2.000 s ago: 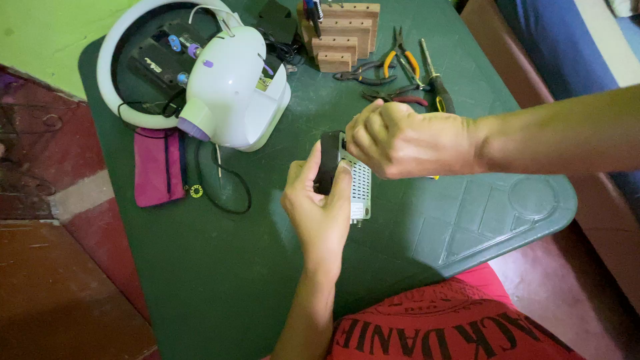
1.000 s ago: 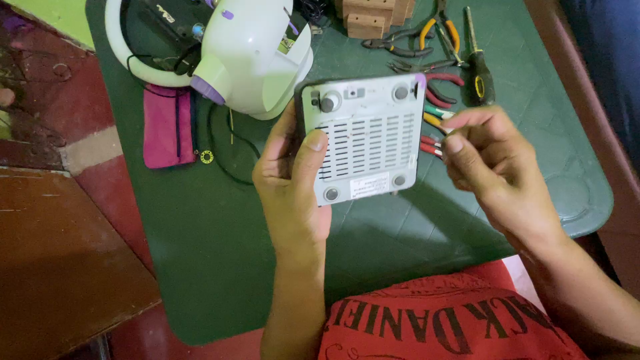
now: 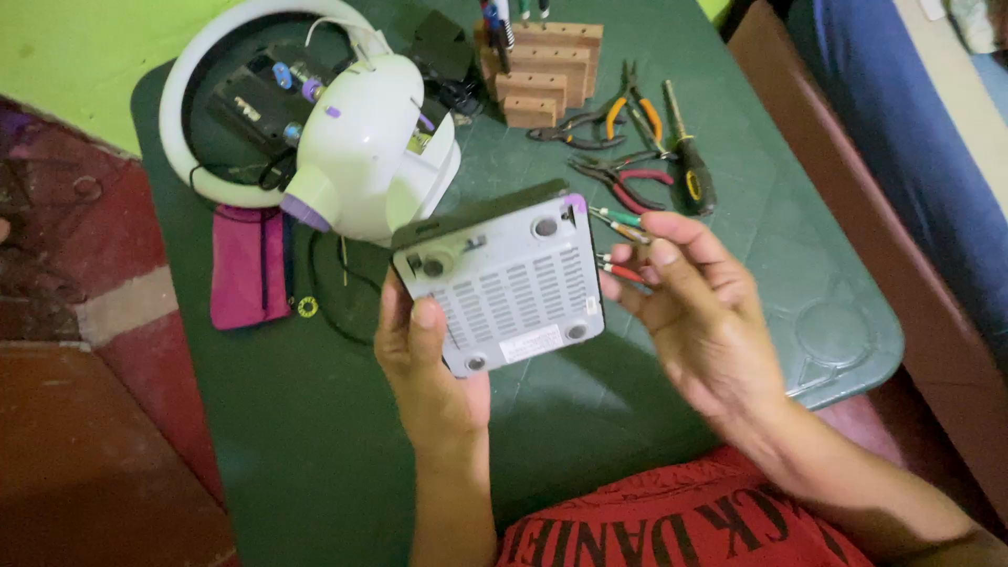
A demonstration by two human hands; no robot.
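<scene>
A flat grey and black electronic device casing (image 3: 512, 291) is tilted in my left hand (image 3: 433, 362), its slotted underside with round feet and a label facing up. My left thumb rests on its lower left edge. Right of the casing, my right hand (image 3: 701, 315) has its thumb and forefinger together near several small screwdrivers, one with a green handle (image 3: 622, 217) and one with a red handle (image 3: 626, 273). The screwdrivers lie partly behind the fingers. Whether the fingertips pinch something small, I cannot tell.
Beyond the casing lie red-handled pliers (image 3: 622, 183), orange-handled pliers (image 3: 630, 110) and a larger screwdriver (image 3: 690, 165). A stepped wooden holder (image 3: 543, 75) stands behind. At left are a white rounded machine (image 3: 362, 142), a ring light (image 3: 177, 118) and a pink pouch (image 3: 244, 276) on the green table (image 3: 331, 449).
The casing, earlier on edge, turned its slotted underside up and is now more tilted. My right hand moved off it to the right, beside the small screwdrivers. The view has shifted.
</scene>
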